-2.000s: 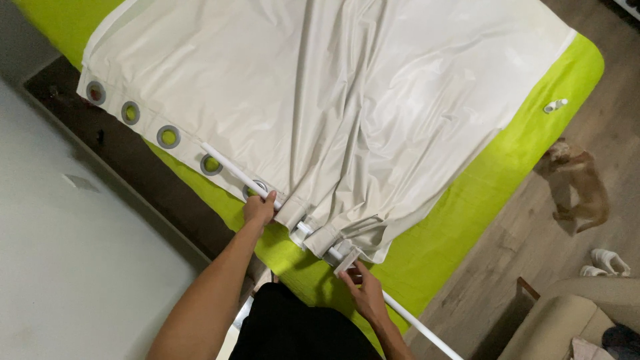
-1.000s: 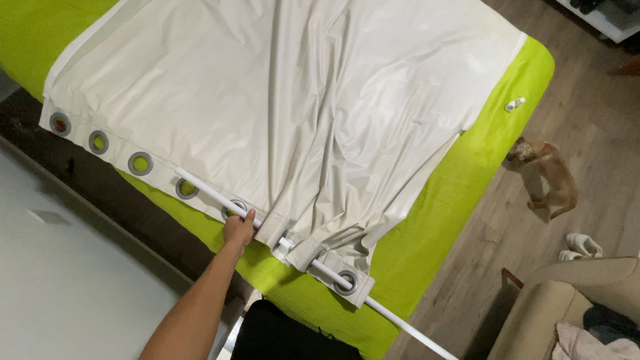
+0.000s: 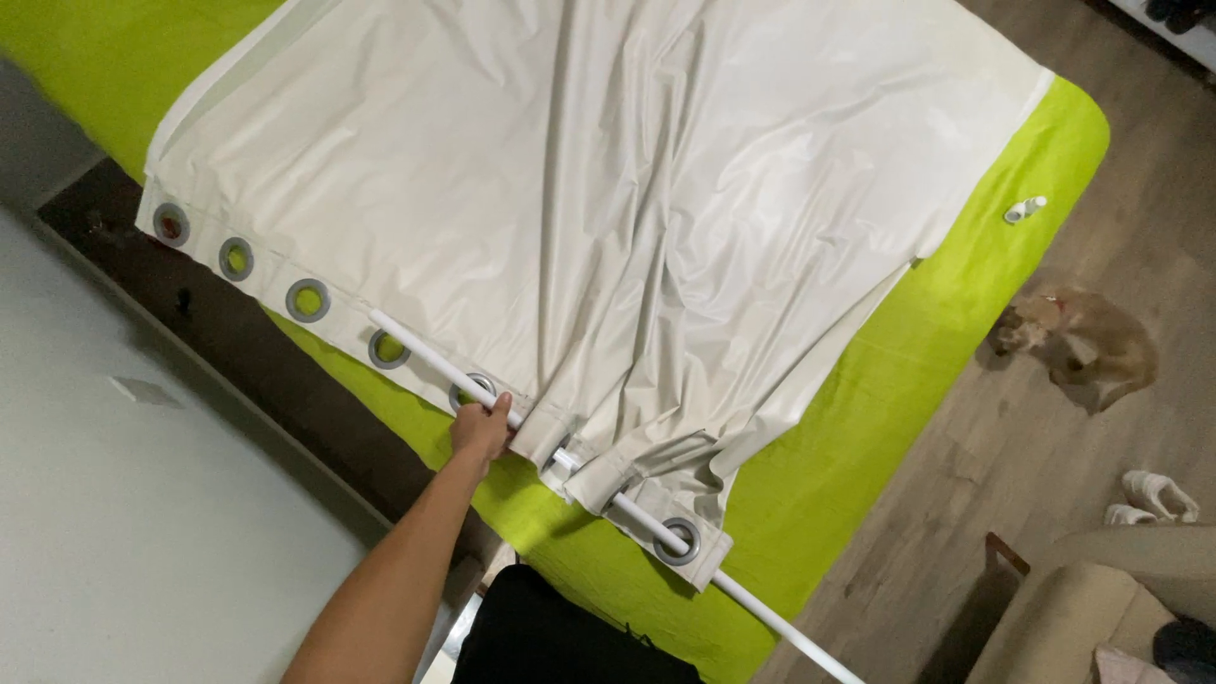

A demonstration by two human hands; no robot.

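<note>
A white grommet curtain lies spread over a lime-green covered surface, bunched into folds toward its lower right. A white curtain rod runs diagonally through several of its grey ring grommets, among them the end one. My left hand grips the rod beside the curtain's top edge, just left of the gathered folds. The rod's upper-left end lies over the curtain near another grommet. Farther left, several grommets have no rod through them. My right hand is out of view.
Small white fittings lie on the green cover at the right. A dog lies on the wood floor beside it. White shoes and a beige sofa are at lower right. A pale wall or panel stands at left.
My right hand, at the curtain's lower-right end two seconds ago, has left the view. The end of the curtain there now lies flatter along the rod. My left hand still holds the rod.
</note>
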